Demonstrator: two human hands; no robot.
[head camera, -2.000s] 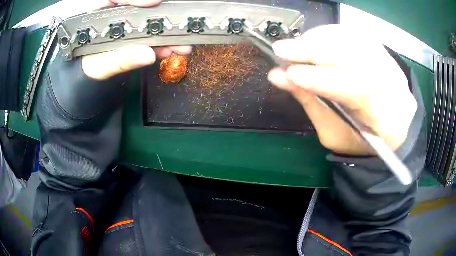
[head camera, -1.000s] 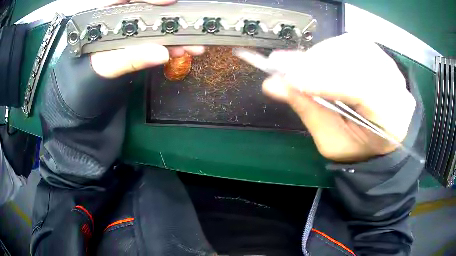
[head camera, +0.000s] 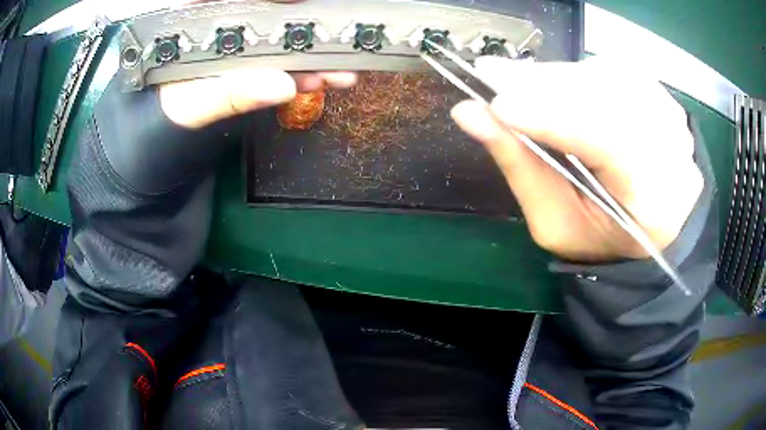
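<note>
My left hand (head camera: 231, 94) holds a long grey bar fixture (head camera: 260, 65) at its left part, above the back of a black tray (head camera: 285, 180). The bar carries a row of dark round seats with bright edges. My right hand (head camera: 600, 155) holds silver tweezers (head camera: 550, 159). The tips are at the second seat from the right (head camera: 434, 42), slightly apart. Whether they hold a piece cannot be told. Fine copper-coloured pieces (head camera: 378, 109) lie scattered on the tray. A round orange clump (head camera: 301, 109) lies to their left, beside my left fingers.
A single bar fixture (head camera: 71, 105) lies at the left beside a black block (head camera: 23, 105). Ribbed grey bars (head camera: 744, 206) are stacked at the right edge. White strips (head camera: 663, 52) cross the green bench (head camera: 378, 260). The wearer's legs show below the bench edge.
The bar has shifted a little right. The tweezers left the seat, were blurred over the copper pieces one second ago, and are now back at the second seat from the right.
</note>
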